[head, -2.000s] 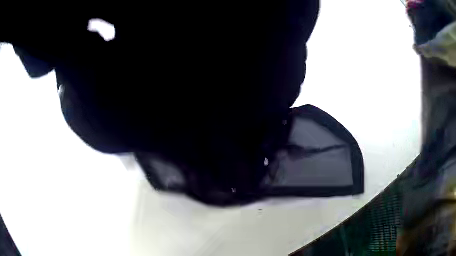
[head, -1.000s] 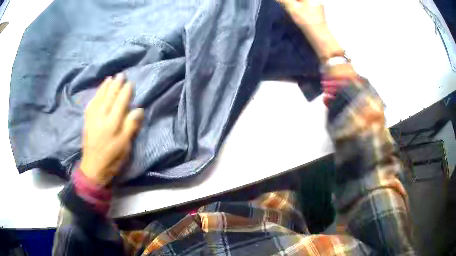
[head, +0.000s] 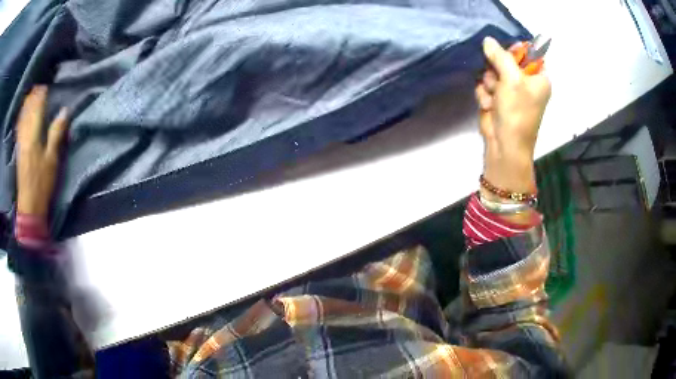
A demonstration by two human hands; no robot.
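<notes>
A dark denim garment (head: 244, 96) lies spread on the white table, its grey-blue inside facing up. A darker band (head: 296, 141) runs along its near edge, from lower left to upper right. My right hand (head: 511, 96) grips the band's right end and also holds orange snips (head: 531, 58), whose metal points stick out past the fingers. My left hand (head: 41, 152) is at the far left, slightly blurred, resting flat on the garment with its fingers apart.
The white table's (head: 259, 252) front edge runs just before my plaid-clad body. A green basket (head: 559, 229) is below the table at the right, beside a dark metal frame (head: 611, 166). A pale blue-edged strip (head: 643, 29) lies at the table's far right.
The garment is spread wider, with its dark band now stretched along the near side. My left hand has moved left. My right hand has moved right and nearer, and the snips now show.
</notes>
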